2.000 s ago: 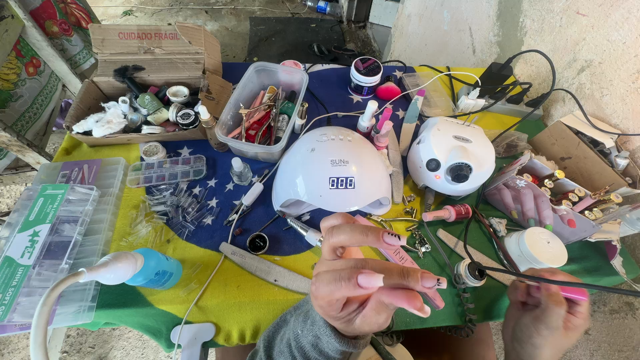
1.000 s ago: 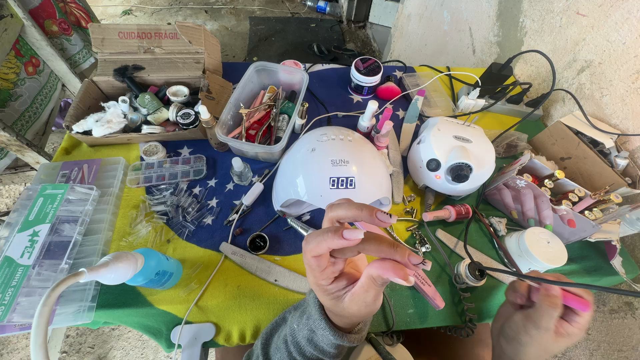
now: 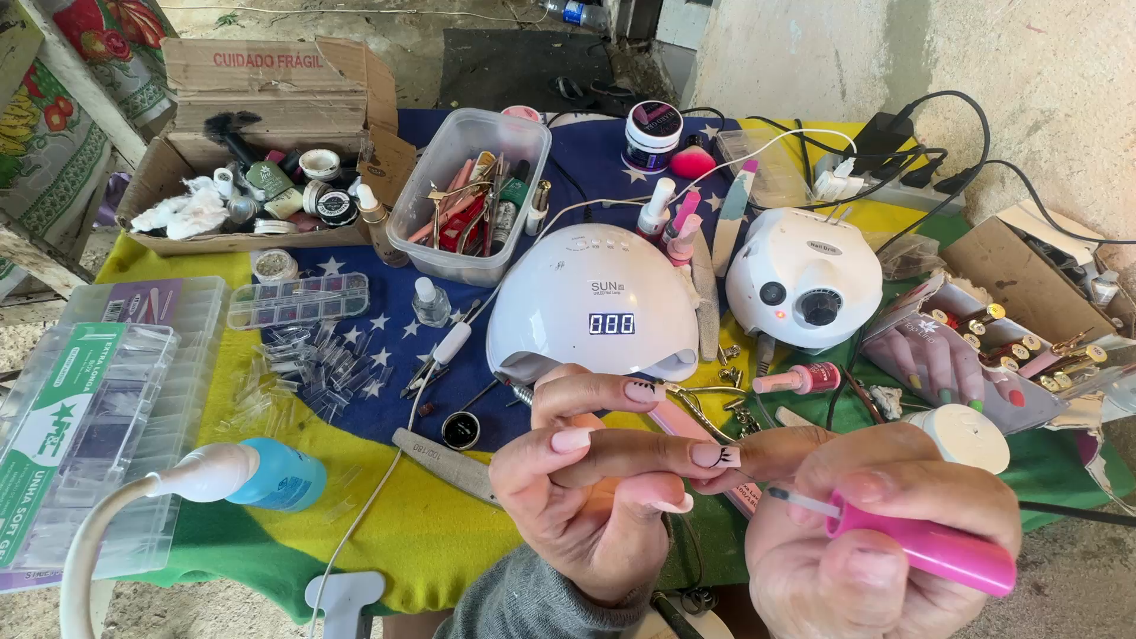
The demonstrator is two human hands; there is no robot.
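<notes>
My left hand (image 3: 590, 484), in a grey sleeve, is held palm up with its fingers curled and spread. It holds nothing. White-tipped nails show on it, two of them with black line designs. My right hand (image 3: 887, 532) grips the pink handle of a nail polish brush (image 3: 932, 546), its bristles pointing left toward the left fingertips. One right finger reaches across to a decorated left fingertip and appears to touch it. Beneath the hands lies a pink nail file (image 3: 679, 422), partly hidden. A white nail lamp (image 3: 590, 297) stands just beyond them.
A nail drill unit (image 3: 803, 280) and a polish bottle (image 3: 809, 379) are behind my right hand. Farther back are a plastic tub (image 3: 530, 151) of tools and a cardboard box (image 3: 257, 240). Clear nail tips (image 3: 328, 364), a blue bottle (image 3: 288, 475) and a tip case (image 3: 200, 355) occupy the left.
My right hand has moved left and up to my left hand, with the pink brush in its grip and the bristles now visible. My left fingers have changed pose.
</notes>
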